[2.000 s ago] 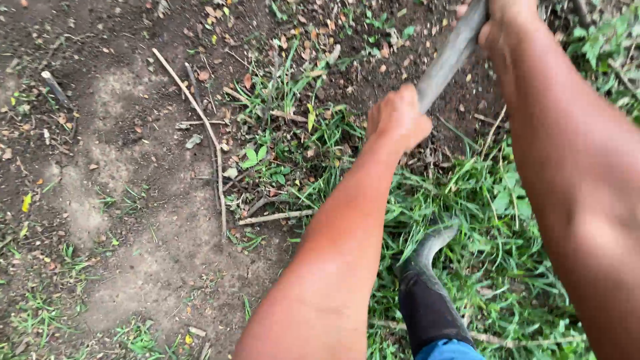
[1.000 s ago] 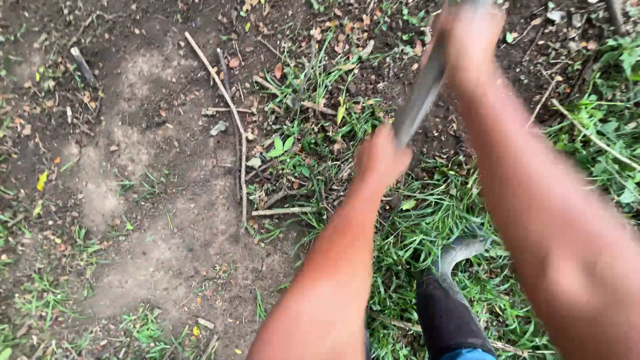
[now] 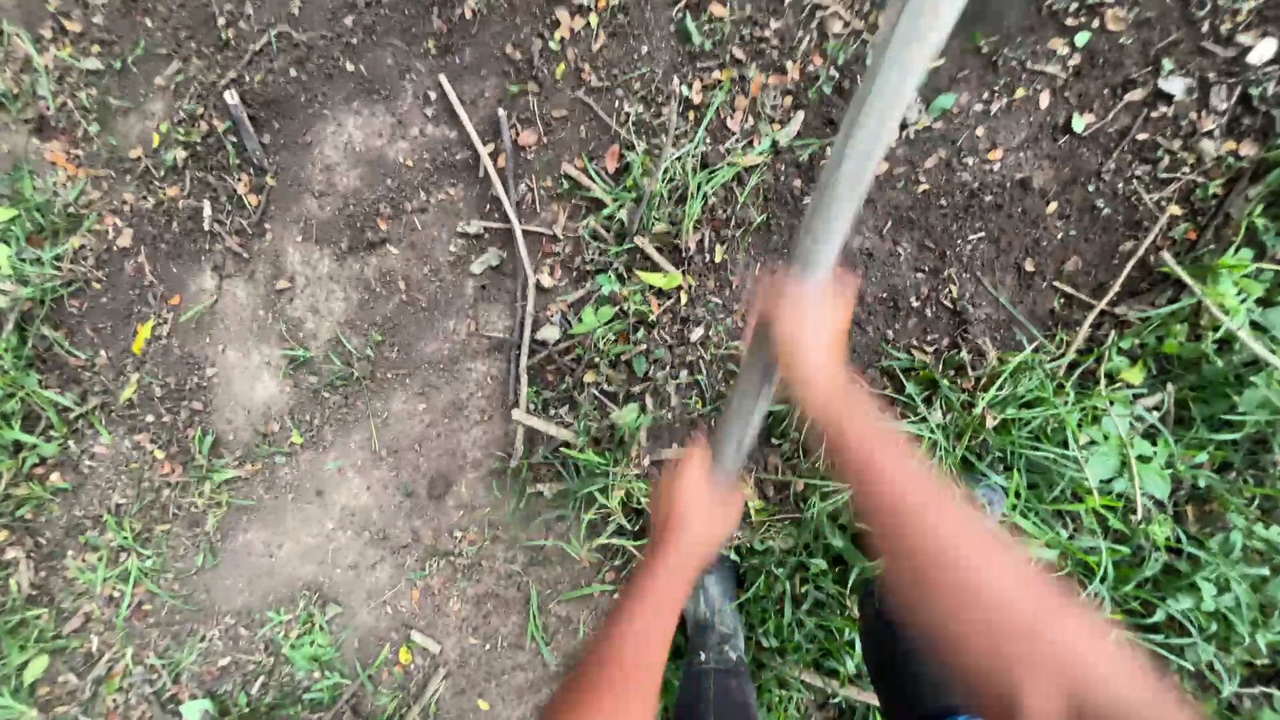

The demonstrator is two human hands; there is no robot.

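Note:
A long pale wooden pole slants from the top edge of the view down to the middle, its far end out of frame. My left hand is closed around the pole's near end. Farther up the shaft my right hand also grips it, blurred by motion. What the pole bears at its far end, if anything, is hidden. Below the hands a dark boot stands on the grass, and a second dark leg shows partly behind my right forearm.
Bare soil spreads on the left, with thin dry sticks lying on it. A short broken stick lies at upper left. Green grass and leafy weeds cover the right side. Dry leaves are scattered over dark soil at upper right.
Both hands have come lower in the view, nearer my body, still on the pole. More of the shaft now shows beyond the right hand. A second leg has come into view.

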